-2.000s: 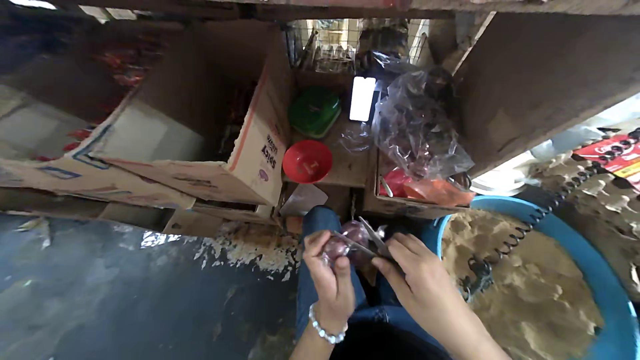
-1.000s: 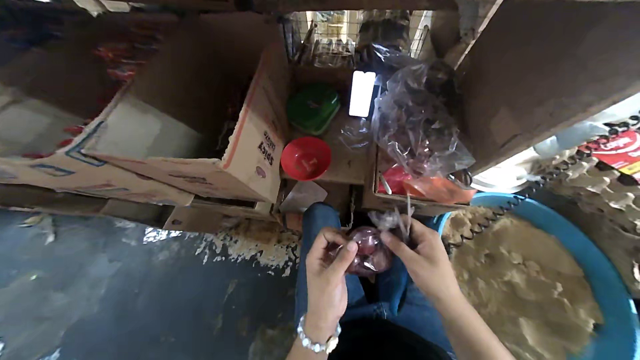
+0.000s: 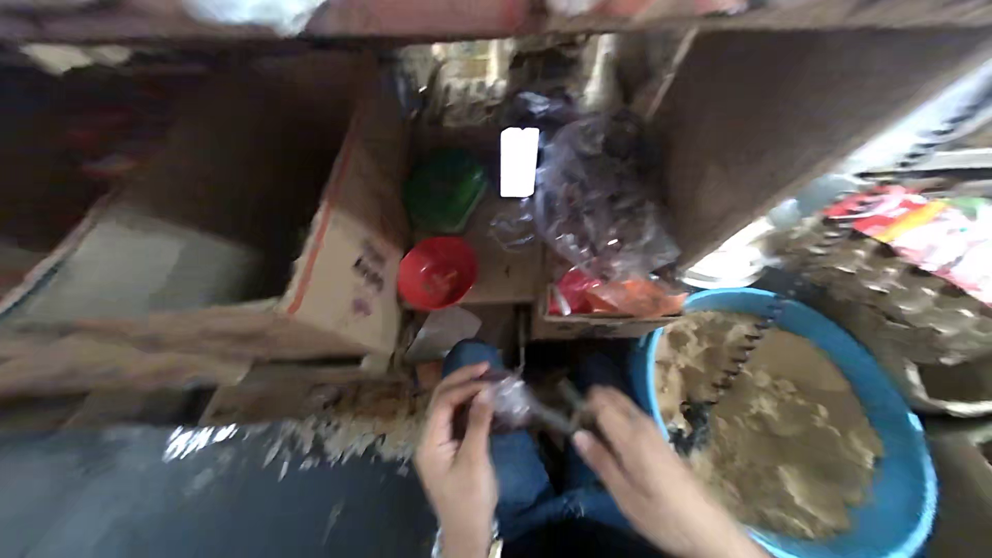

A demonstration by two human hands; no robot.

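My left hand [image 3: 461, 446] holds a small clear plastic bag [image 3: 511, 399] with reddish-purple contents, above my knees. Its neck stretches toward my right hand [image 3: 632, 457], whose thumb and fingers are closed on the twisted end of the plastic. A thin grey-green thing, blurred, sticks up by the right fingertips; what it is I cannot tell. Beyond my hands, a red plastic bowl [image 3: 438, 273] stands in front of a green plastic container [image 3: 446, 190]. To their right lie a bright white rectangle, perhaps a lit phone [image 3: 518, 163], and a large heap of clear plastic bags [image 3: 604, 201].
Open cardboard boxes [image 3: 349, 271] stand at the left. A small carton [image 3: 597, 327] with red and orange packaging is in front of me. On the right, a blue tub [image 3: 903, 434] holds a light brown substance, with a black coiled cord [image 3: 748, 349] across it. Egg trays [image 3: 876, 271] lie beyond.
My hands were close together at the bag one second ago; now they are further apart, with the plastic stretched between them. The view has shifted and blurred.
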